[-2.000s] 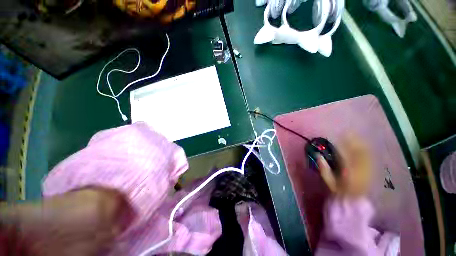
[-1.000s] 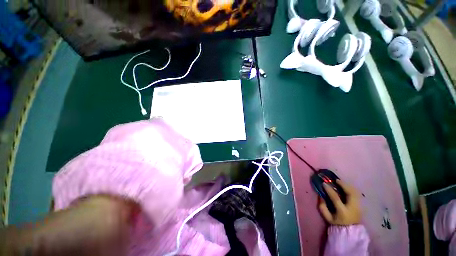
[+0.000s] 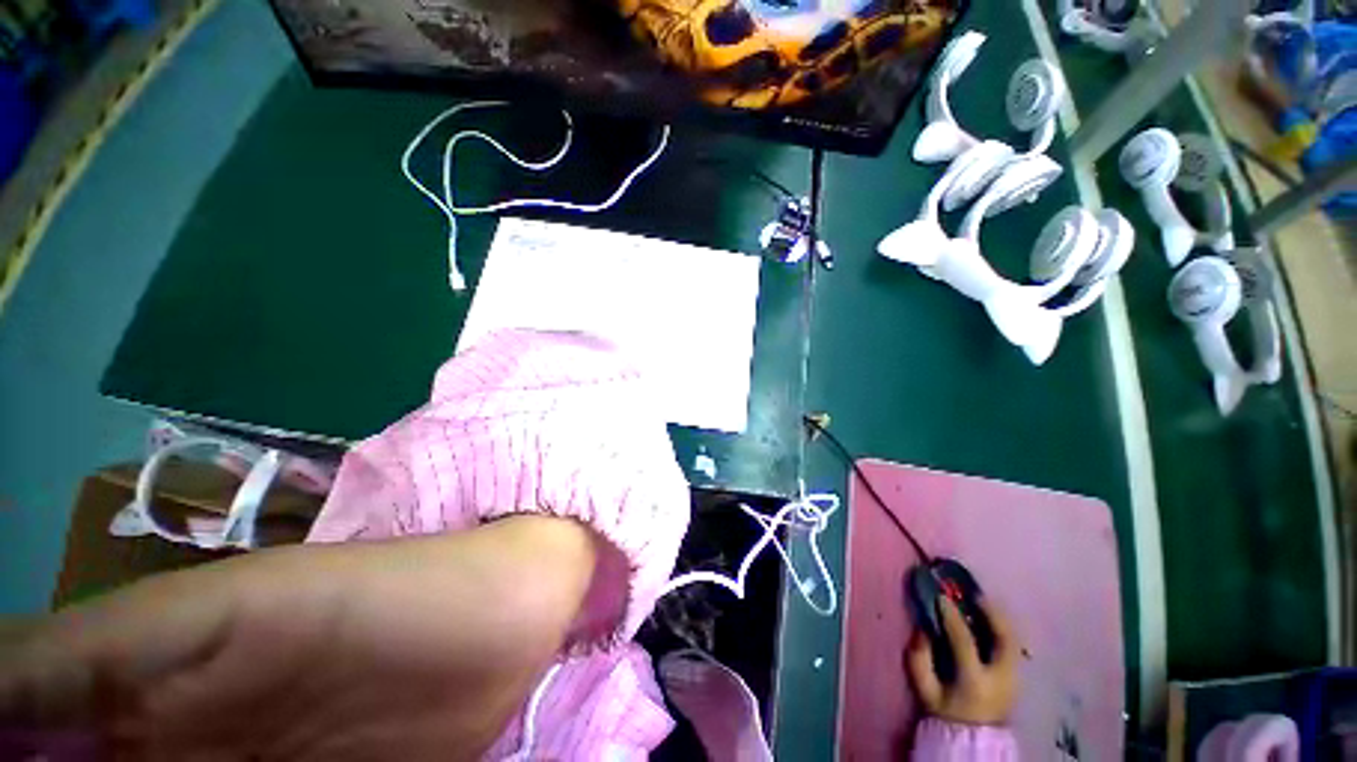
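My right hand point(image 3: 967, 677) rests over a black computer mouse point(image 3: 948, 603) with a red glow, on a pink mat point(image 3: 1027, 551) at the lower right. My left arm is raised close to the camera; its bare wrist or hand point(image 3: 298, 640) fills the lower left and runs out of the left edge. The fingers are hidden, so any hold cannot be seen. A white cable point(image 3: 811, 551) lies tangled at the bench edge and runs down to my lap, partly behind my sleeve.
White cat-ear headphones point(image 3: 967, 268) lie at the upper right, with more beyond a pale strip. A monitor point(image 3: 595, 60) stands at the top. A white paper point(image 3: 700, 328) and a spare cable point(image 3: 454, 209) lie below it. A brown carton point(image 3: 104, 536) holding a headset is at left.
The view has shifted, and the carton at left now shows. My right hand has stayed on the mouse, less blurred than at first. My left arm remains raised.
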